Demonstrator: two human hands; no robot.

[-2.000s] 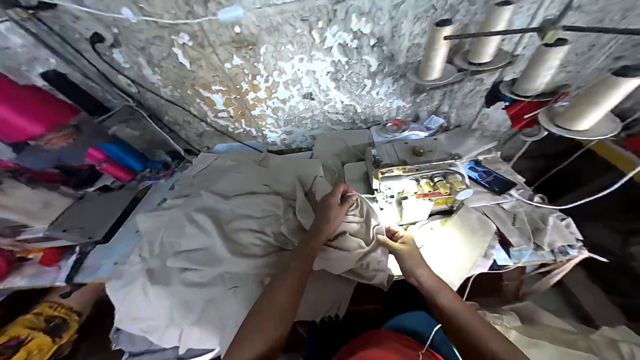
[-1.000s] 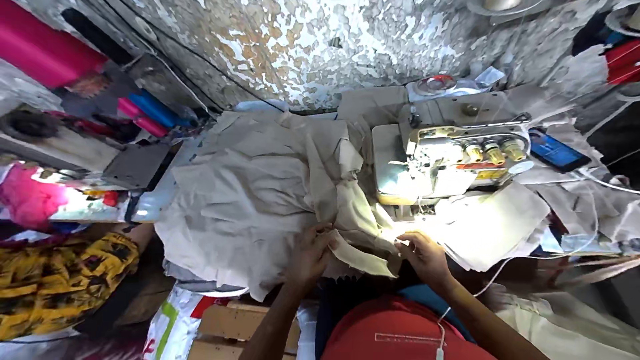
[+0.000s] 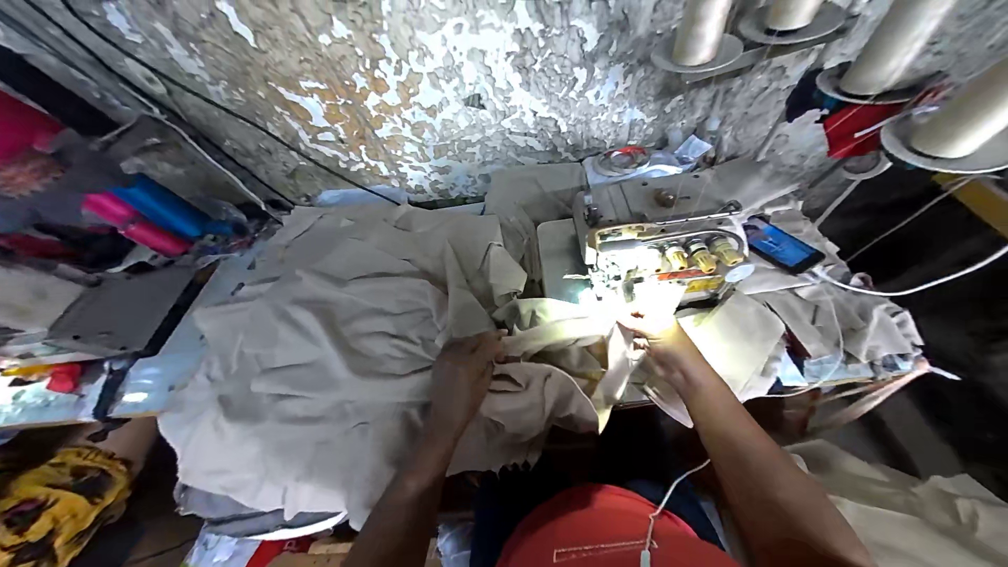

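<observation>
A large heap of beige fabric (image 3: 331,339) lies across the table left of an overlock sewing machine (image 3: 669,244). My left hand (image 3: 468,366) grips a fold of this fabric near its right side. Under the bright machine lamp, my right hand (image 3: 654,335) pinches the fabric's edge just in front of the needle area; glare hides part of its fingertips. Between both hands runs a stretched strip of the fabric (image 3: 559,335), with loose folds hanging over the table's front edge.
Thread cones (image 3: 890,47) stand on a rack at upper right. A lit smartphone (image 3: 782,242) lies beside the machine on beige fabric pieces (image 3: 843,315). Blue and pink rolls (image 3: 169,209) are at left, above a blue tabletop (image 3: 157,382). A peeling wall (image 3: 441,94) rises behind. Patterned yellow cloth (image 3: 63,504) shows at lower left.
My right hand has moved up to the lit front of the machine, bringing the fabric edge with it. One second ago it was lower, nearer the table's front edge.
</observation>
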